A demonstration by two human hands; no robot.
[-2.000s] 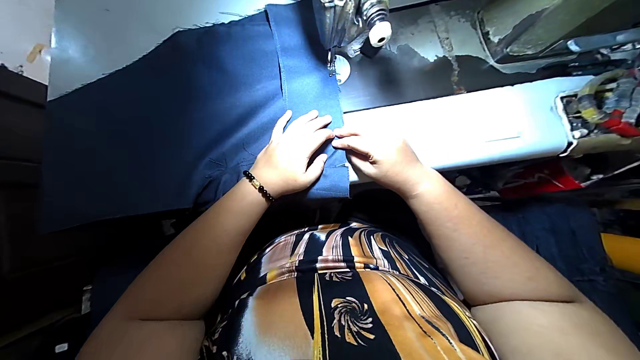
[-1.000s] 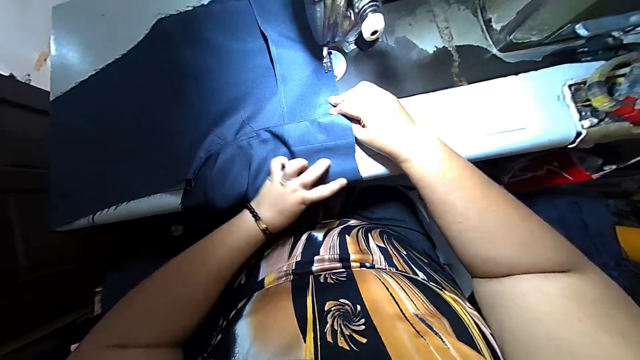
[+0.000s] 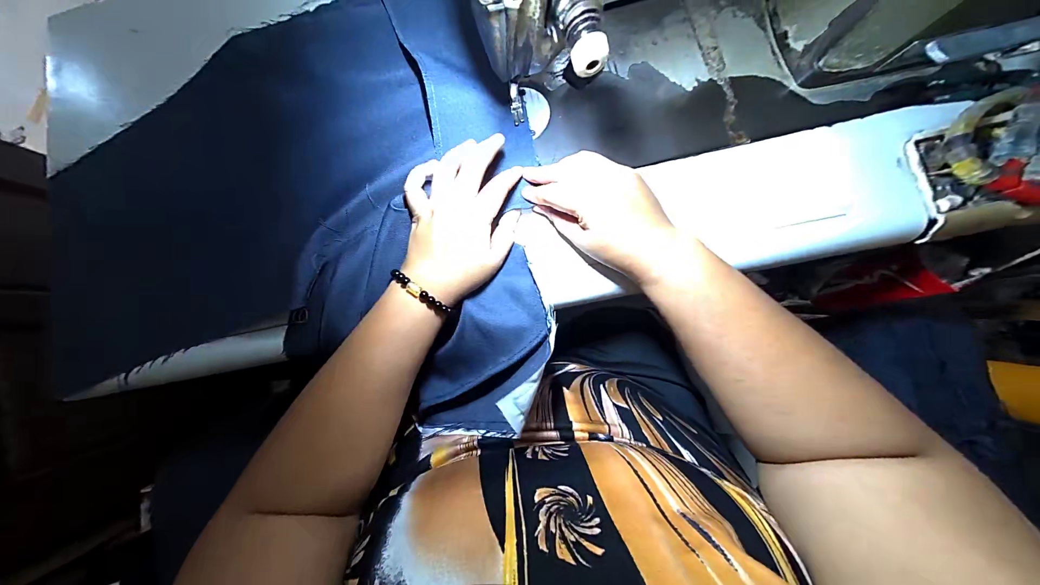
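Note:
Navy blue fabric [image 3: 203, 187] lies across the bed of a sewing machine, with part of it under the presser foot [image 3: 517, 107]. My left hand [image 3: 459, 215] rests spread on the cloth just below the foot, a beaded bracelet [image 3: 421, 293] at its wrist. Beside it, my right hand [image 3: 597, 207] pinches the fabric's right edge between thumb and fingers. The fingertips of both hands nearly meet there. A lower flap of the cloth [image 3: 487, 349] hangs toward my lap, its frayed edge and a pale piece showing. The needle tip is too small to make out.
The machine head [image 3: 520, 36] stands above the cloth at top centre. A white machine-bed panel [image 3: 756, 195] extends right, ending near coloured tubes or wires [image 3: 987, 154]. Below that end are a red item [image 3: 886, 280] and more dark blue cloth [image 3: 918, 374].
My left hand has moved up from the lower cloth to beside my right hand. The lower part of the fabric now hangs farther toward my lap. My right hand remains at the edge.

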